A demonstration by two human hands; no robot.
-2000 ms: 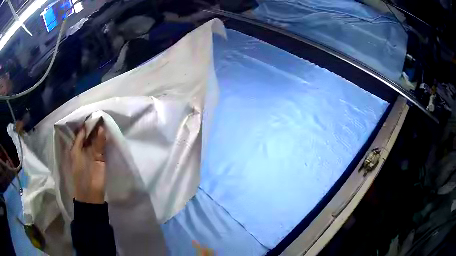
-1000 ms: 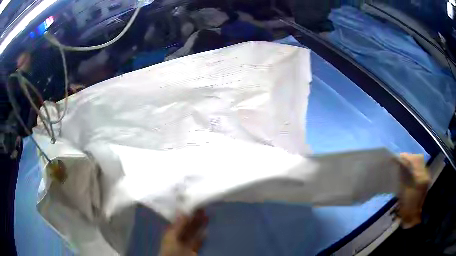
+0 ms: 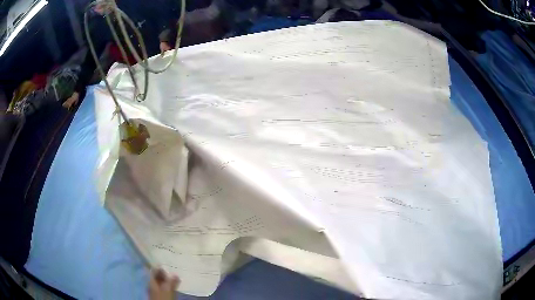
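The white printed paper marker (image 3: 352, 129) lies over the light blue fabric lay (image 3: 70, 205). Its left part is folded and bunched, and its near edge is curled up, with blue cloth below it. My left hand (image 3: 163, 285) is at the bottom edge of the picture, partly cut off, with its fingers closed on the marker's near left edge. My right hand is not in view.
A yellow-brown plug (image 3: 135, 137) hangs on looped cords (image 3: 141, 53) in front of the marker's left part. Another person's hands (image 3: 71, 101) show at the far left side. Crumpled blue fabric (image 3: 507, 76) lies at the far right.
The marker has been spread to the right and now covers most of the blue lay. My right hand, on its right end a second ago, has left the picture. The view has shifted.
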